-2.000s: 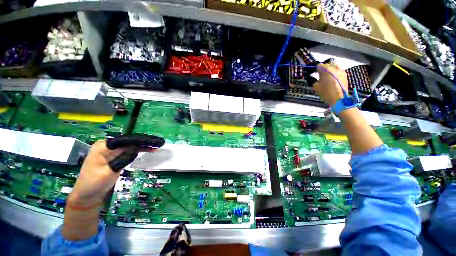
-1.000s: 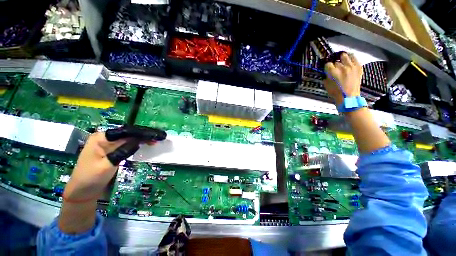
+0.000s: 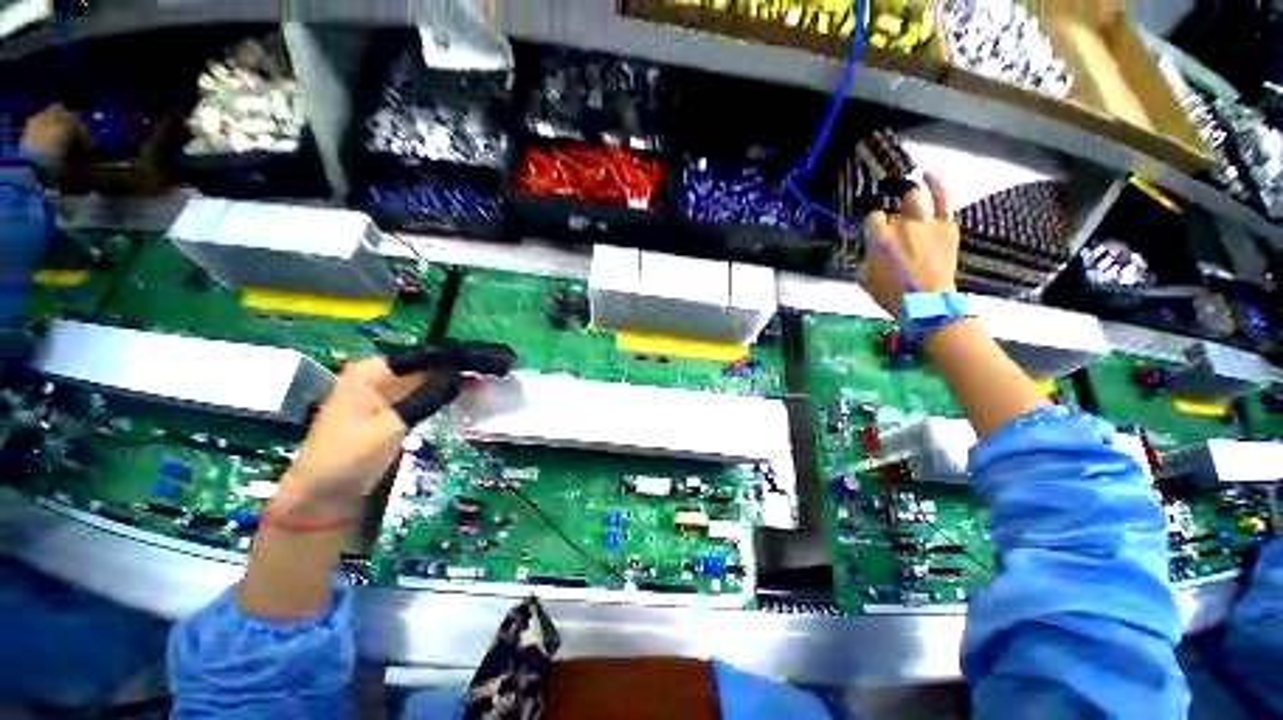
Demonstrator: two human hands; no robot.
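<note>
My right hand (image 3: 912, 253), with a light blue wrist strap (image 3: 933, 308), reaches into the dark striped component trays (image 3: 1016, 222) behind the boards. Dark shapes show at its fingertips; I cannot tell whether it holds a part. My left hand (image 3: 352, 436) is over the left part of the middle green circuit board (image 3: 577, 528), beside the long silver heat sink (image 3: 633, 419). Black covers its thumb and index finger, which are close together at the tips. Whether a small part is pinched there cannot be told.
Bins of red (image 3: 588, 176) and blue-purple components (image 3: 739, 194) stand behind the boards. A tall finned heat sink (image 3: 681, 293) rises at the middle board's far edge. Another circuit board (image 3: 901, 542) lies to the right. Another person's hand (image 3: 54, 134) is at the far left bins.
My right hand has moved slightly left and down at the trays, its fingers more spread. The view has shifted, so the boards and my left hand appear further right. Another person's hand has appeared.
</note>
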